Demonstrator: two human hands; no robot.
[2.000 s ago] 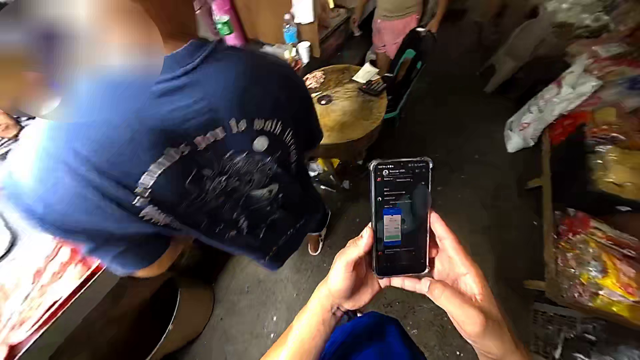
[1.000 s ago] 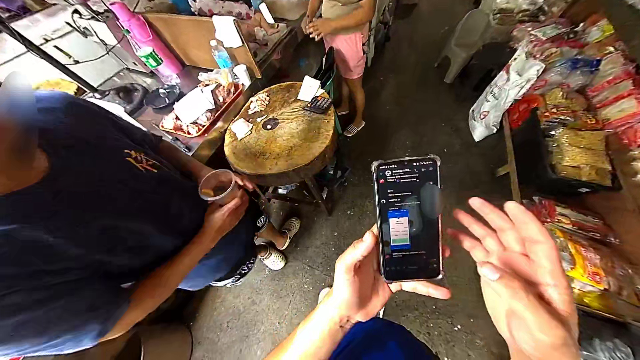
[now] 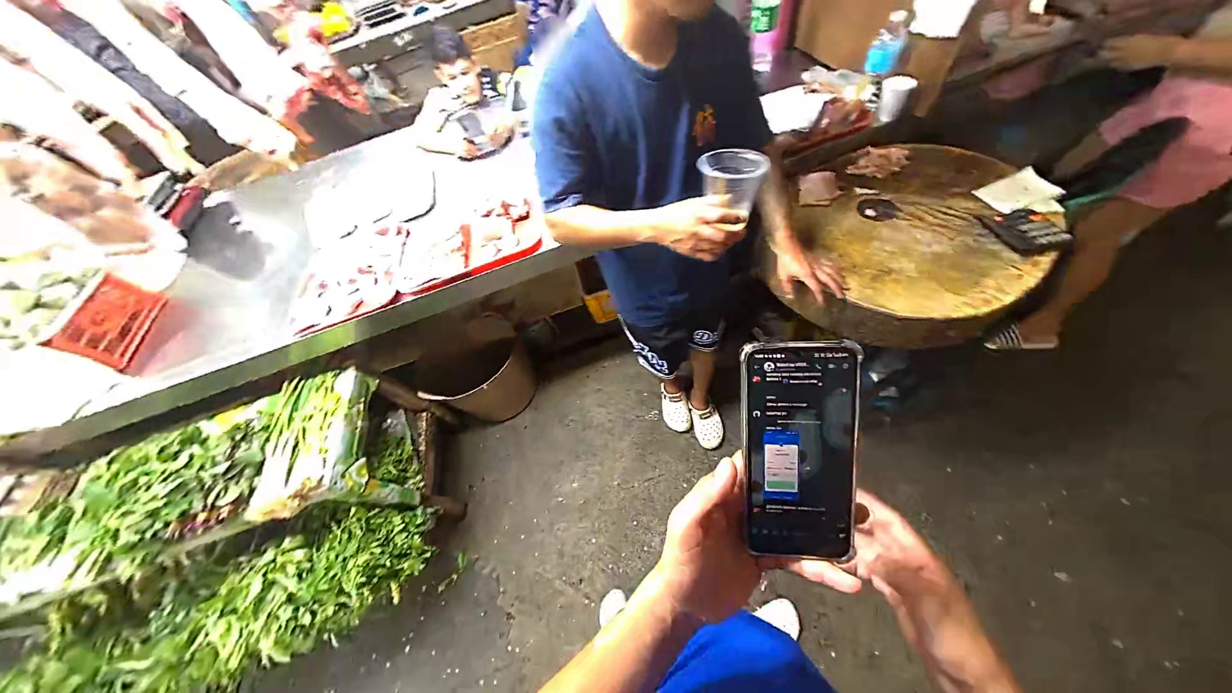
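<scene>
A smartphone (image 3: pixel 801 450) in a clear case stands upright in front of me, its dark screen lit with a chat-like page. My left hand (image 3: pixel 710 544) grips it along the left edge and underneath. At the phone's lower right edge is my right hand (image 3: pixel 890 544), partly hidden behind the phone; whether it grips or only touches cannot be told. Beyond the phone, a person in a dark blue T-shirt (image 3: pixel 654 125) holds a clear plastic cup (image 3: pixel 733 178), with the other hand on a round wooden chopping block (image 3: pixel 924 260).
Red trays of meat (image 3: pixel 462 250) lie on a metal counter (image 3: pixel 241 241) at left, above leafy vegetables (image 3: pixel 250 577) and a bucket (image 3: pixel 491 375). A calculator (image 3: pixel 1025 231) and paper (image 3: pixel 1018 191) rest on the block. Another person in pink shorts (image 3: pixel 1179 135) stands at far right.
My right hand, apart from the phone one second ago, is back at its edge. The person in blue now faces this way with a hand on the block. The view has swung left.
</scene>
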